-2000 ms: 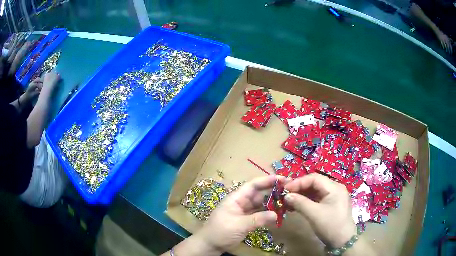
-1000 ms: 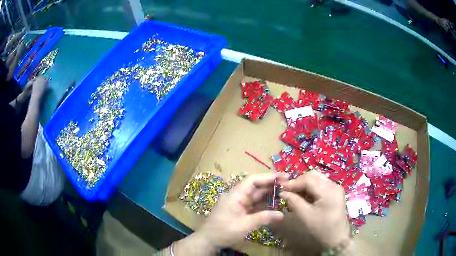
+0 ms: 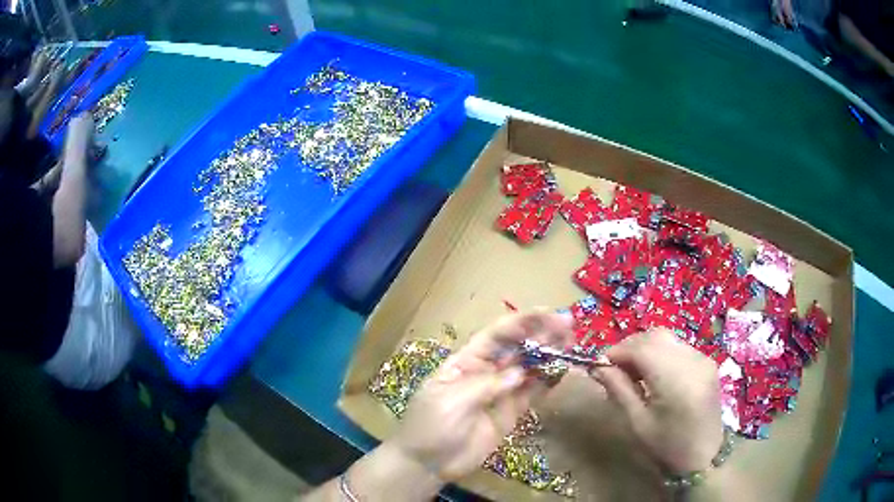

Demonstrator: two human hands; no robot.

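Observation:
A circuit board point(image 3: 578, 359) is held nearly edge-on between my two hands above the cardboard tray point(image 3: 471, 260). It shows as a thin dark line with a silver metal part at its left end. My left hand point(image 3: 471, 392) holds the left end between fingers and thumb. My right hand point(image 3: 662, 392) pinches the right end. Both hands are somewhat blurred. A heap of red circuit boards point(image 3: 667, 275) fills the tray's right side. Loose gold and silver metal parts point(image 3: 407, 373) lie in the near left corner, and more point(image 3: 532, 461) lie below my hands.
A blue plastic tray point(image 3: 284, 284) with a wide spread of metal parts stands left of the carton. A person's arm point(image 3: 71, 196) and a smaller blue tray point(image 3: 93, 83) are at the far left. Another person's arm point(image 3: 863, 39) shows at the top right.
The board has turned from upright to nearly level between my hands. My right hand has moved slightly right. The view has shifted, so the trays appear further right.

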